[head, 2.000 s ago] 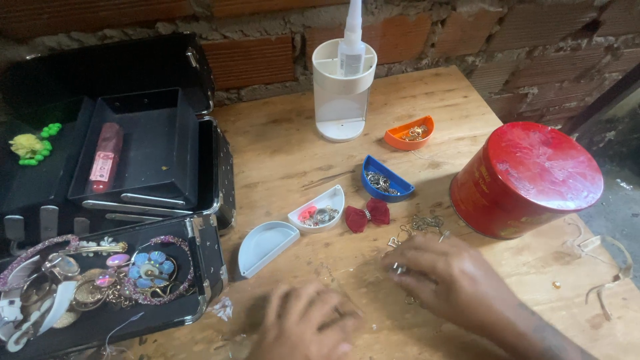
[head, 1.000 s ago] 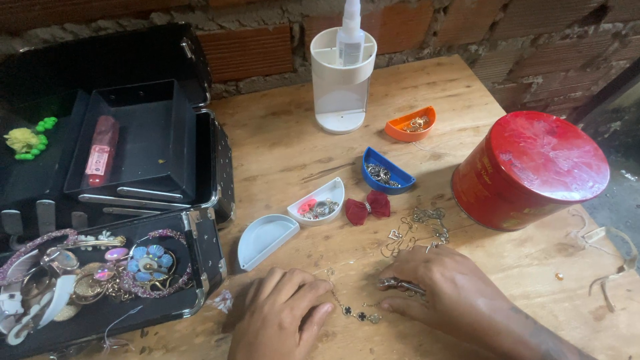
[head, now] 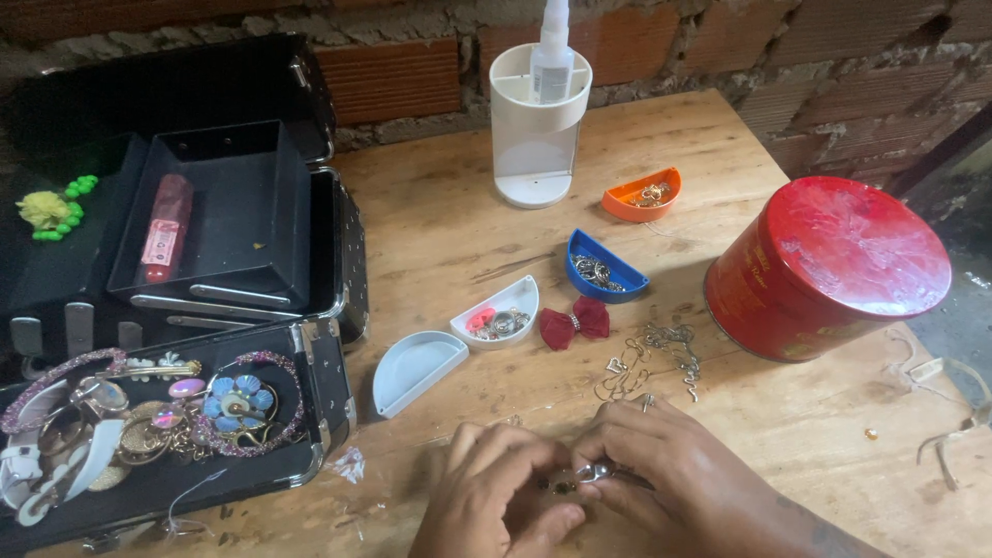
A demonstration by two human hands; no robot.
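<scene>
My right hand pinches a small silvery metal piece of jewellery between thumb and fingers near the table's front. Close on its left, my left hand is curled, thumb and fingers around a dark-beaded piece; whether it grips this cannot be told. Beyond my hands, thin chains lie on the wood beside a dark red fabric bow. Half-round trays stand behind: a pale empty one, a white one with trinkets, a blue one with silvery jewellery and an orange one with gold-coloured jewellery.
On the left stands an open black jewellery case with bracelets, a watch and a blue flower ornament. A round red tin is at the right. A white holder with a bottle stands by the brick wall. A frayed strap lies at the right edge.
My left hand has moved right, close to my right hand. The dark-beaded piece lay exposed between them a second ago; now my fingers partly hide it.
</scene>
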